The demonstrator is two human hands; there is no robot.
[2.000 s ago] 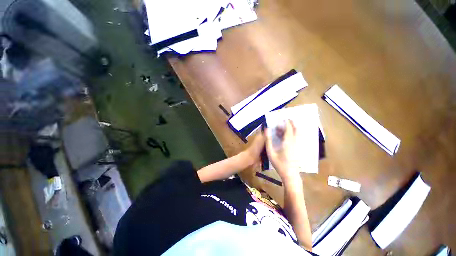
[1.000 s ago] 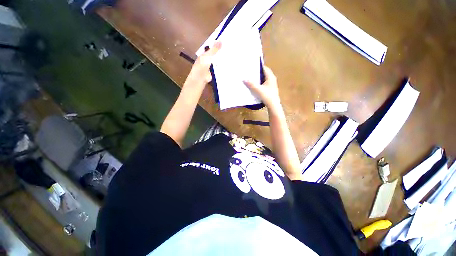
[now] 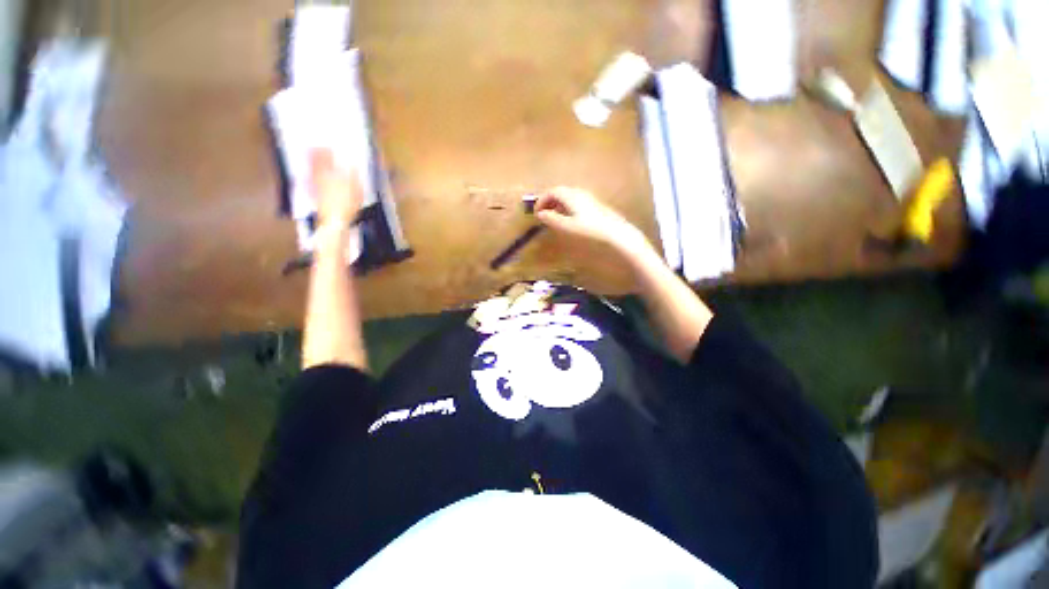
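Note:
My left hand is blurred and lies flat on a bundle of white-over-black cut pieces at the left of the table. Its fingers point away from me; whether they grip the bundle cannot be told. My right hand is near the table's front edge, with its fingertips together at a small dark thing by the end of a narrow black strip. The fingers hide part of that small thing. Another white and dark bundle lies to the right of my right hand.
On the brown table are a white block-like holder, a beige card, a yellow-handled cutter and a white panel. Loose white pieces lie at the far left, more at the right. A dark heap is at the right edge.
The view has turned and moved right. Both hands have left the white-topped stack they held; the left now lies on the bundle at left, the right has moved away to the black strip.

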